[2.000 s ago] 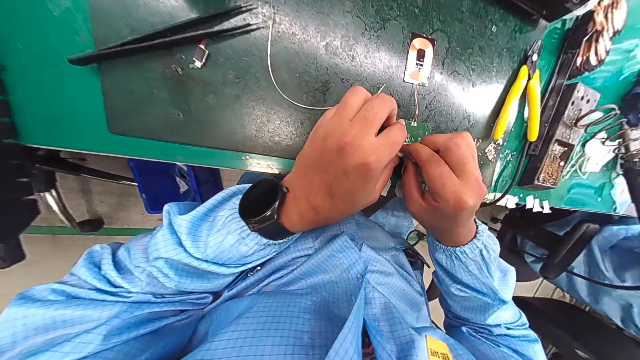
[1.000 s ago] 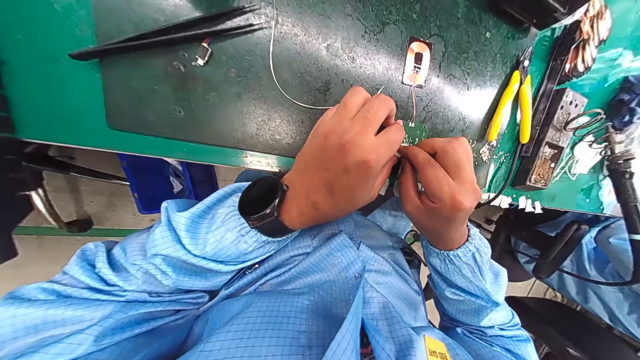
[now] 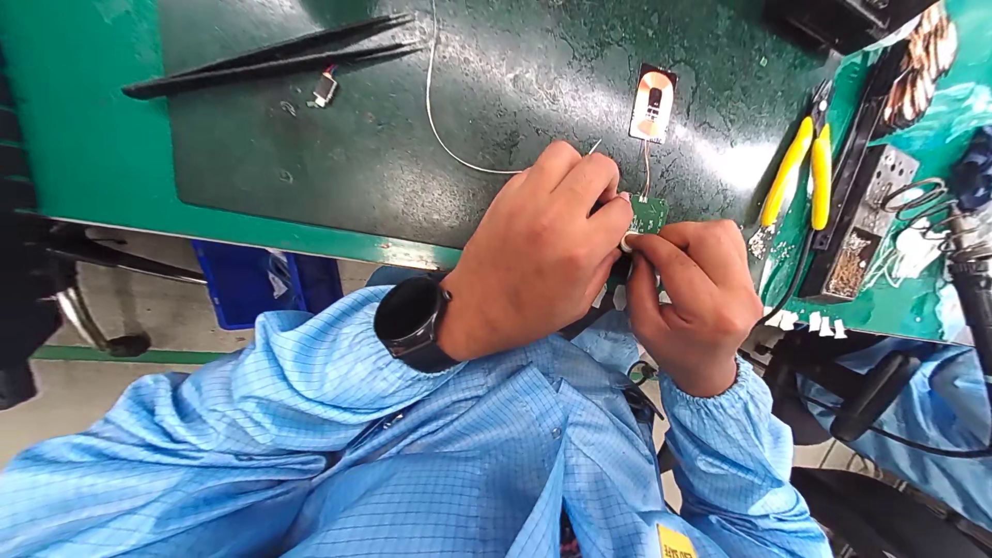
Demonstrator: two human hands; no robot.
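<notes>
My left hand (image 3: 542, 248), with a black watch on its wrist, and my right hand (image 3: 694, 298) meet at the near edge of a small green circuit board (image 3: 649, 214). Between their fingertips is a small round whitish part (image 3: 626, 242), pinched by my right thumb and forefinger. Thin wires (image 3: 646, 170) run from the board up to a flat copper coil pad (image 3: 653, 105). A thin white cable (image 3: 465, 161) curves across the mat and goes under my left hand; a short end shows above its fingers. Whether my left fingers grip the cable or the board is hidden.
Black tweezers (image 3: 271, 58) and a small connector with wires (image 3: 324, 90) lie at the upper left. Yellow-handled cutters (image 3: 798, 167) lie right of my hands, beside a metal holder (image 3: 868, 225) with small bits. A blue bin (image 3: 240, 287) stands below the table edge. Part of another person's blue sleeve (image 3: 914, 403) shows at right.
The whitish round part between my fingertips shows more plainly now. My hands have otherwise stayed in nearly the same place.
</notes>
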